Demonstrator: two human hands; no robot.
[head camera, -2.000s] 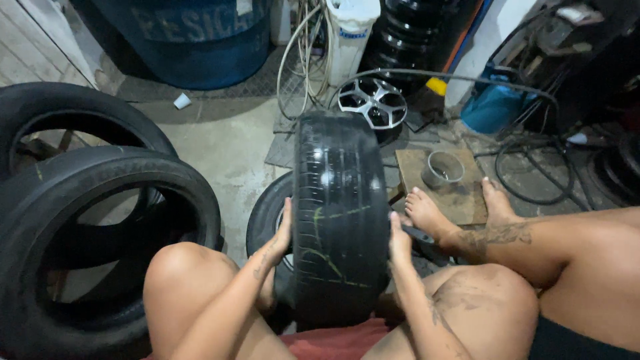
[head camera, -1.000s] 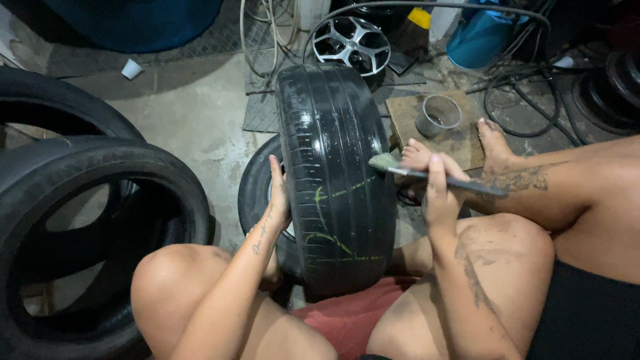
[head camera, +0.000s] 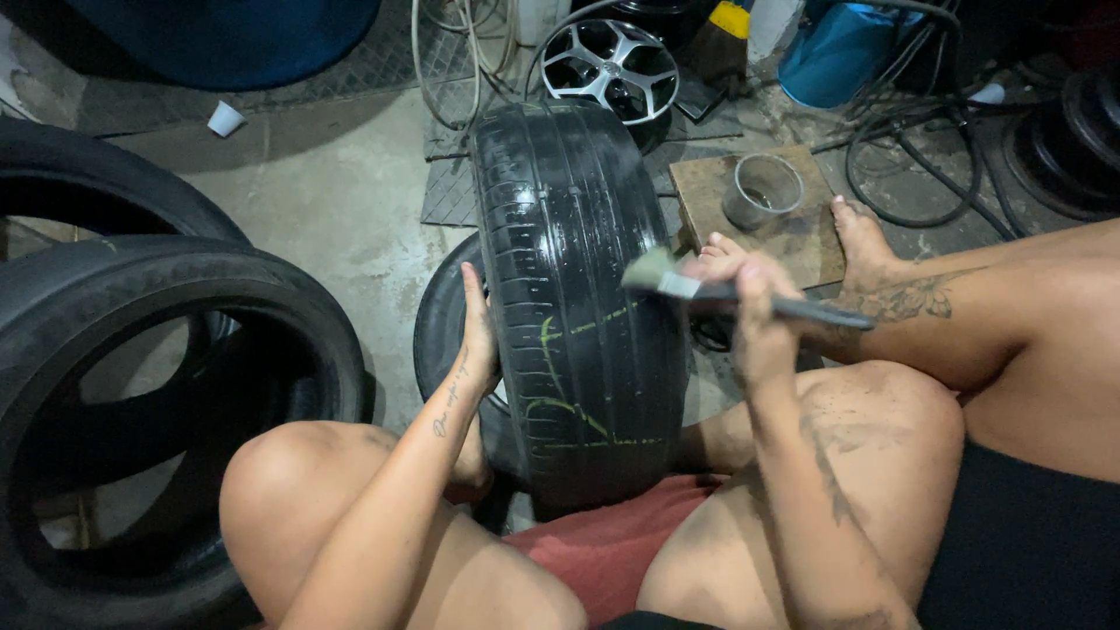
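A black car tire stands upright between my knees, its tread toward me, wet and shiny on the upper part and marked with yellow-green lines. My left hand rests against its left sidewall with the palm flat and holds nothing. My right hand is closed around the dark handle of a paintbrush; the bristles are at the right edge of the tread, blurred. A clear plastic cup with some dark liquid stands on a wooden board to the right. Another tire lies behind the upright one.
Two large tires lean at the left. An alloy wheel cover lies beyond the upright tire. A white cup is on the floor, hoses coil at the right, near a blue container. Another person's crossed leg is at the right.
Two seconds ago my right hand lay on the tire's right side; a second ago it held the brush at the tread's edge. My left hand has stayed on the left sidewall.
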